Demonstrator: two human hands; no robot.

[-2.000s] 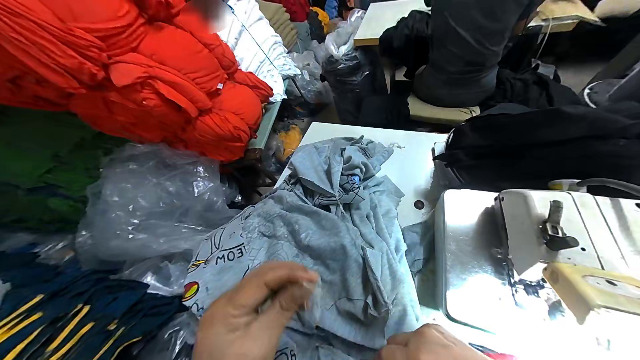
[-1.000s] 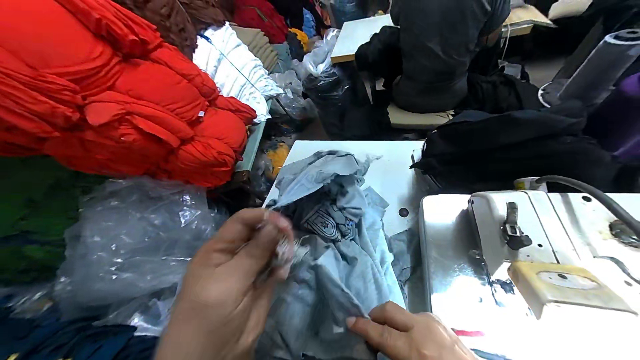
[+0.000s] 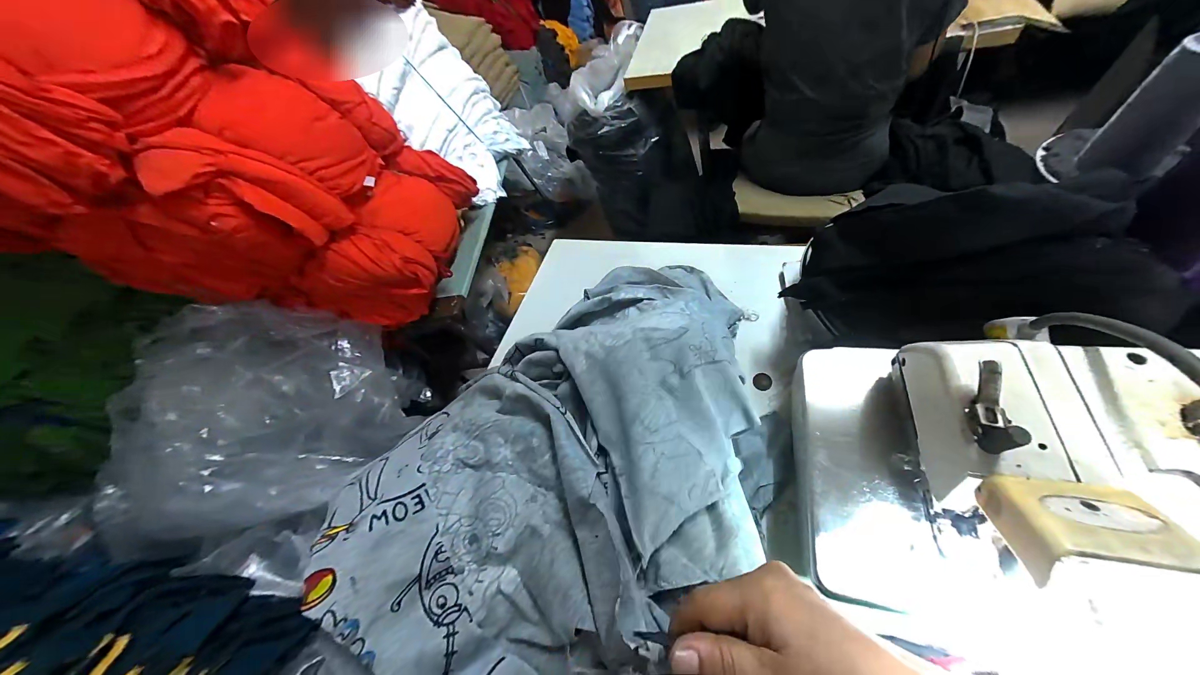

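Note:
A grey printed knit fabric garment (image 3: 525,478) lies crumpled over the near part of a white sewing table (image 3: 600,262), its printed side hanging toward the lower left. My right hand (image 3: 769,628) is at the bottom centre, its thumb and fingers pinching a fold at the garment's near edge. My left hand is out of the frame. Just right of the garment and my right hand stands a white industrial sewing machine (image 3: 994,412) with a shiny metal cover, a small lever and a yellowed plastic part.
Red garments (image 3: 281,187) are heaped at the upper left, above clear plastic bags (image 3: 253,412). Navy fabric (image 3: 131,609) lies at lower left. Black fabric (image 3: 984,262) lies behind the machine. A person in dark clothing (image 3: 825,94) sits beyond the table.
My left hand, raised over the garment a second ago, has left the view. The garment's printed side shows again at the left, and its upper part lies folded differently. My right hand stays at the near edge.

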